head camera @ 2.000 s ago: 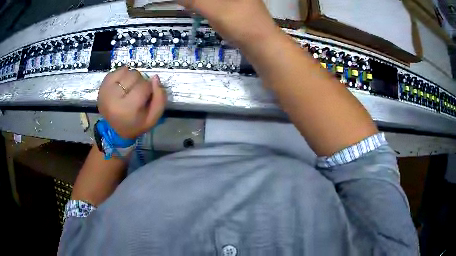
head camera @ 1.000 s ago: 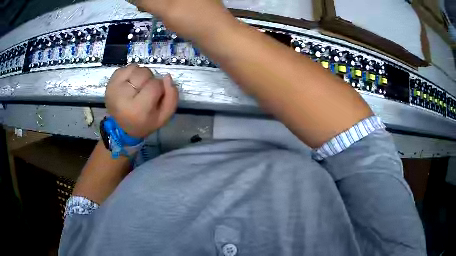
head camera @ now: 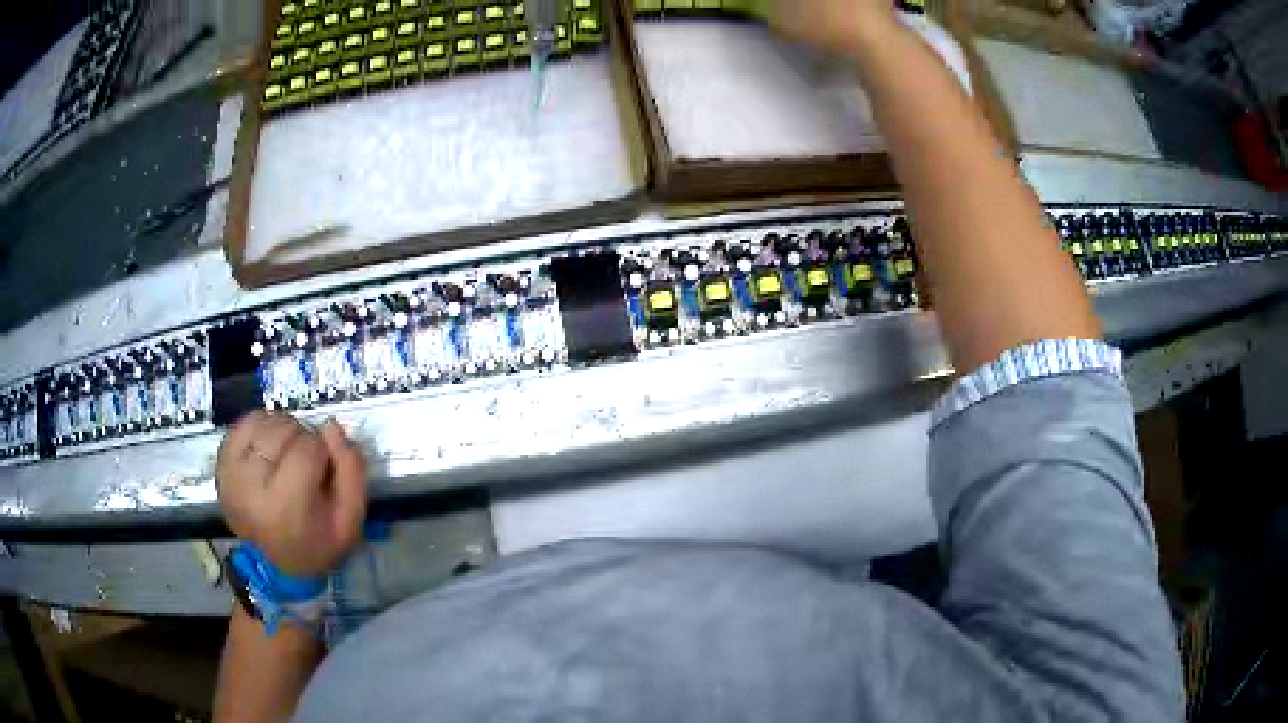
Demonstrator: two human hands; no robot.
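Observation:
My left hand [head camera: 290, 487] is curled closed on the metal rail, below a circuit board panel without yellow squares [head camera: 410, 346]. Nothing shows in it; its palm is hidden. My right hand [head camera: 833, 21] is blurred and partly cut off at the top edge, over the far end of the right tray [head camera: 777, 177]; its fingertips and anything in them cannot be made out. A panel with yellow-topped transformers [head camera: 770, 290] lies right of a black spacer [head camera: 593, 307]. Rows of yellow-topped transformers [head camera: 424, 36] fill the far part of the left tray [head camera: 424, 243].
A pale tapering tip [head camera: 541, 57] hangs over the left tray. The long metal rail [head camera: 636, 410] runs across the front. More panels [head camera: 130, 389] lie along the track to the left and right. Another carton tray [head camera: 1066, 106] is at the right. A thin dark item lies on the grey-green surface [head camera: 141, 212].
The view has shifted, showing more of the trays. My right hand has moved right, from over the blue-dotted panel to the right tray. My left hand stays curled at the rail.

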